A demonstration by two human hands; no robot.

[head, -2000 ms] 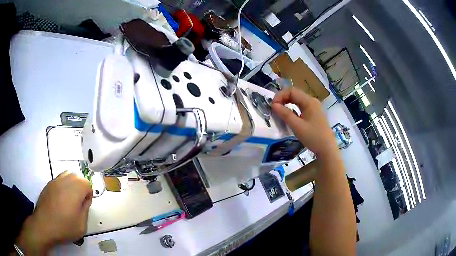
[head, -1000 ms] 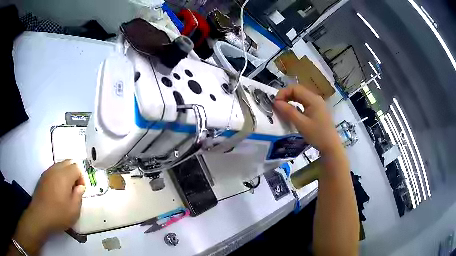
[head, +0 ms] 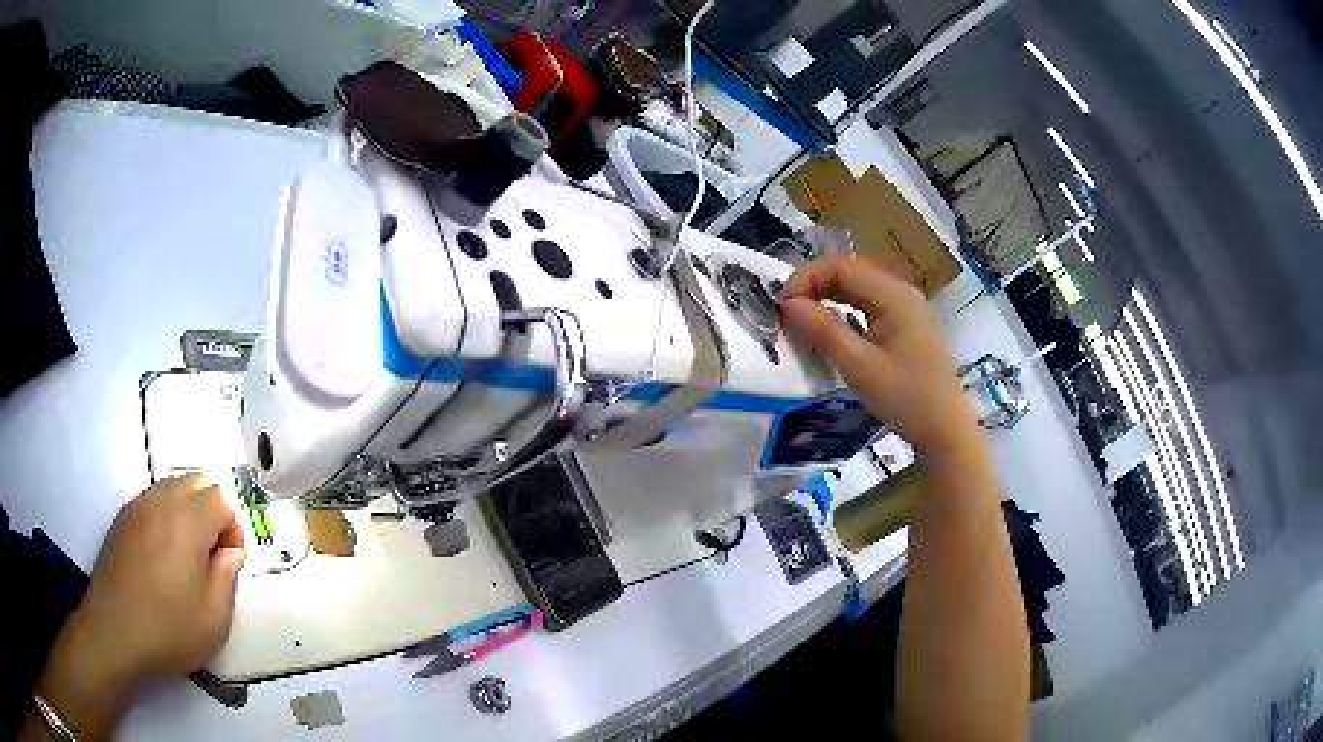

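Observation:
The white industrial lockstitch machine point(head: 479, 312) fills the middle of the head view, with a blue stripe along its side. My right hand point(head: 871, 341) is at the bobbin winder point(head: 750, 297) on top of the machine head, thumb and forefinger pinched together at its edge; what lies between the fingertips is hidden. My left hand point(head: 167, 573) is curled closed on the machine bed, just left of the needle plate point(head: 276, 534) with its green glint. Nothing shows in it. The presser foot area is partly hidden under the head.
Pink and light-blue thread snips point(head: 486, 638), a round silver bobbin case point(head: 491, 694) and a dark smartphone point(head: 551, 544) lie in front of the machine. A small yellow-tan block point(head: 331, 532) sits beside the plate. Dark cloth point(head: 32, 276) is at the left. A cardboard piece point(head: 885, 225) lies behind.
My left hand has moved slightly left, away from the needle plate, uncovering more of the green glint. My right hand stays at the bobbin winder. The view has shifted slightly.

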